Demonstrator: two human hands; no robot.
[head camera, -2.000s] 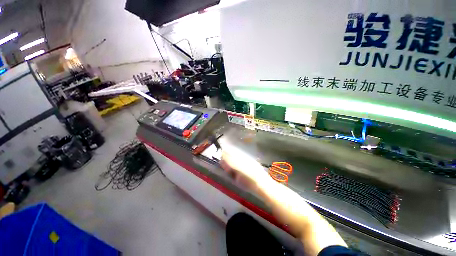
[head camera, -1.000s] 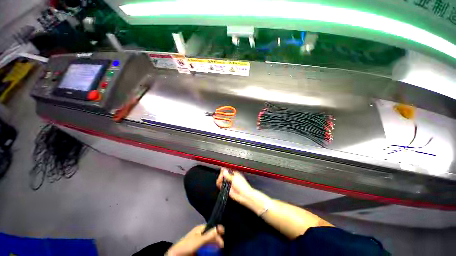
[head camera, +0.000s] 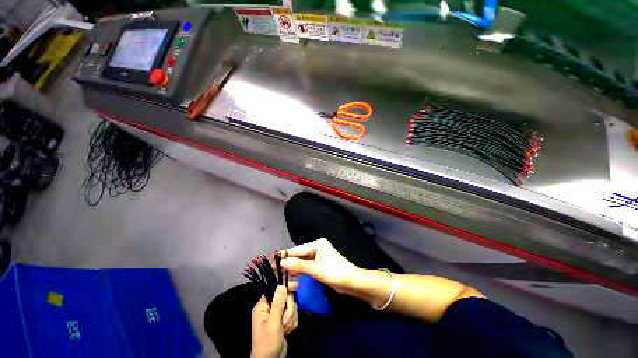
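Note:
A bunch of short black cables (head camera: 264,273) with red tips fans out above my lap. My left hand (head camera: 271,323) is closed around the bunch, low in the picture. My right hand (head camera: 323,266), with a light band at the wrist, pinches one cable at its red tip, at the right side of the fan. A flat row of black cables (head camera: 472,138) with red ends lies on the steel table. Orange-handled scissors (head camera: 352,120) lie to its left. The lower part of the held bunch is hidden behind my left hand.
The control panel has a touchscreen (head camera: 138,50) and a red emergency stop (head camera: 158,77). A tool with a brown-orange handle (head camera: 203,100) lies beside it. The table's red edge (head camera: 350,196) runs before my knees. Black cable coils (head camera: 115,161) and a blue crate (head camera: 98,308) are at floor level, left.
My right hand came back from beside the control panel to the bunch in my left hand. The bunch, held upright and together a second ago, now fans out at its red tips.

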